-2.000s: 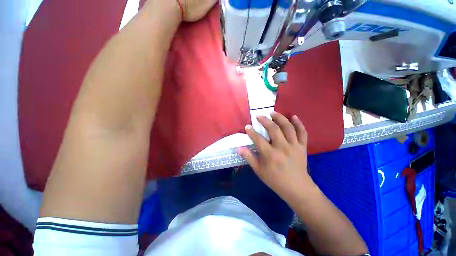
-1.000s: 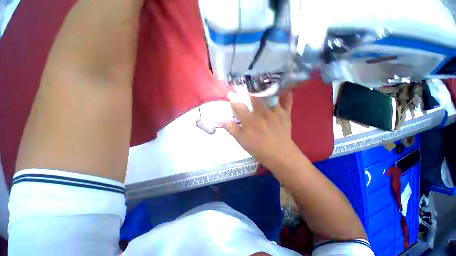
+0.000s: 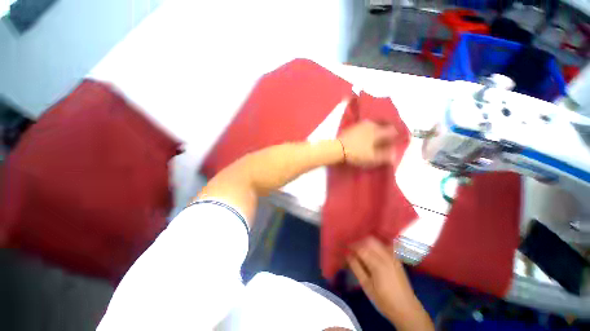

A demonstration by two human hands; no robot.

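A crumpled dark-red panel [image 3: 362, 200] lies across the table's front edge, left of the sewing machine's white head [image 3: 462, 126]. My left hand [image 3: 370, 143] is on its upper part; the fingers are blurred. My right hand [image 3: 375, 258] pinches its lower end near the front edge. A flat red cut panel [image 3: 284, 103] lies on the table to the left, partly behind my left forearm. A smaller red piece [image 3: 482, 233] lies right of the needle area, beside the green ring [image 3: 447, 187]. The needle is too blurred to tell.
A dark-red bundle of panels [image 3: 90, 187] hangs at the far left. A black smartphone [image 3: 555, 256] lies on the table at the right. A blue crate [image 3: 504, 61] and red stools [image 3: 456, 29] stand behind the table.
The view has swung left and shows more table. The red panel that lay under the machine head is now away from it, gathered between both hands. My right hand has moved from the needle area to its lower end.
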